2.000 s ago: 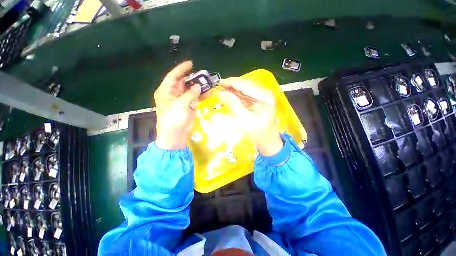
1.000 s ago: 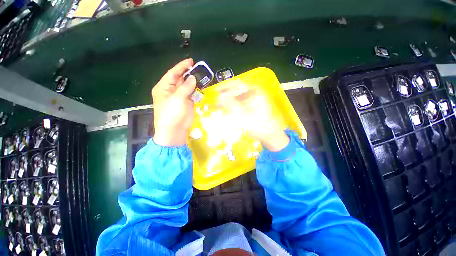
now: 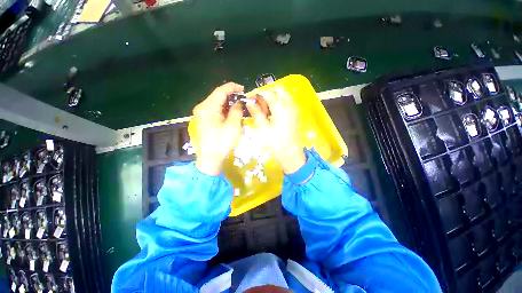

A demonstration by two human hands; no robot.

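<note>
My left hand (image 3: 217, 126) is over the left part of the yellow tray (image 3: 327, 123) and holds a small dark watch housing (image 3: 236, 104) at its fingertips. My right hand (image 3: 275, 123) is right beside it, fingers bent in at the housing. Glare washes out both hands; whether the right fingers hold a small part or a tool cannot be told. Small white parts (image 3: 252, 163) lie loose in the yellow tray. The yellow tray rests tilted on a black blister tray (image 3: 166, 143).
A green belt (image 3: 154, 74) ahead carries scattered units, one (image 3: 265, 80) just behind the yellow tray. A partly filled black tray stack (image 3: 458, 177) stands at right. A stack of trays of white-tabbed units (image 3: 80, 212) stands at left. A pale metal rail (image 3: 63, 117) crosses the left side.
My left hand has lowered slightly and moved right with the housing. My right hand has come up from the tray to meet it. Units on the belt have shifted slightly right.
</note>
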